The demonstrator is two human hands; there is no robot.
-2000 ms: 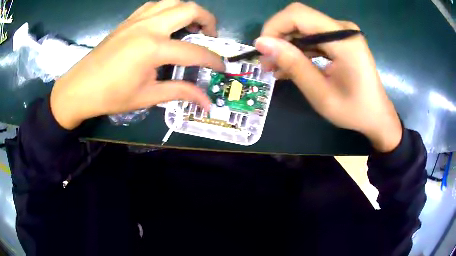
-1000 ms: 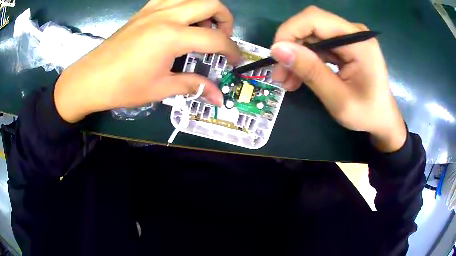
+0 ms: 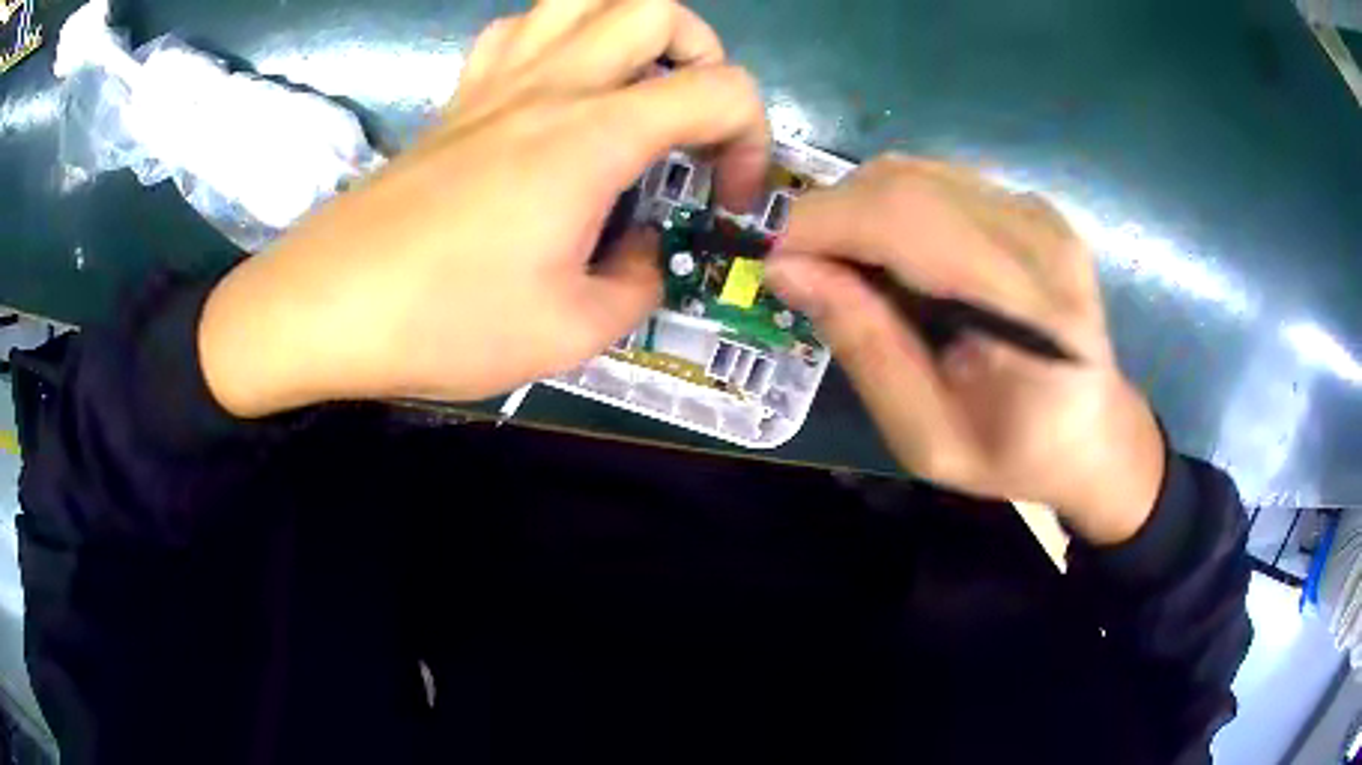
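Note:
The white socket housing point(image 3: 702, 401) lies open at the bench's front edge, its left part hidden by my left hand. A green circuit board point(image 3: 720, 320) with a yellow block point(image 3: 742, 281) sits in it. A brass strip point(image 3: 680, 368) runs along the near side. My left hand point(image 3: 493, 224) is over the housing, gripping its left part, fingertips partly hidden. My right hand point(image 3: 971, 321) is at the board's right side and holds the black stick tool point(image 3: 1004, 329), which is blurred and slants across the palm. A white wire point(image 3: 515, 401) sticks out at the front left.
A crinkled clear plastic bag with white contents point(image 3: 224, 135) lies left of the housing on the dark green bench point(image 3: 1046, 90). Gold pieces point(image 3: 18, 30) show at the far left corner. The bench's front edge runs just below the housing.
My right hand has moved down and closer to the board, and the tool now points away from the housing's far side. My left hand has shifted slightly right. More of the bag shows.

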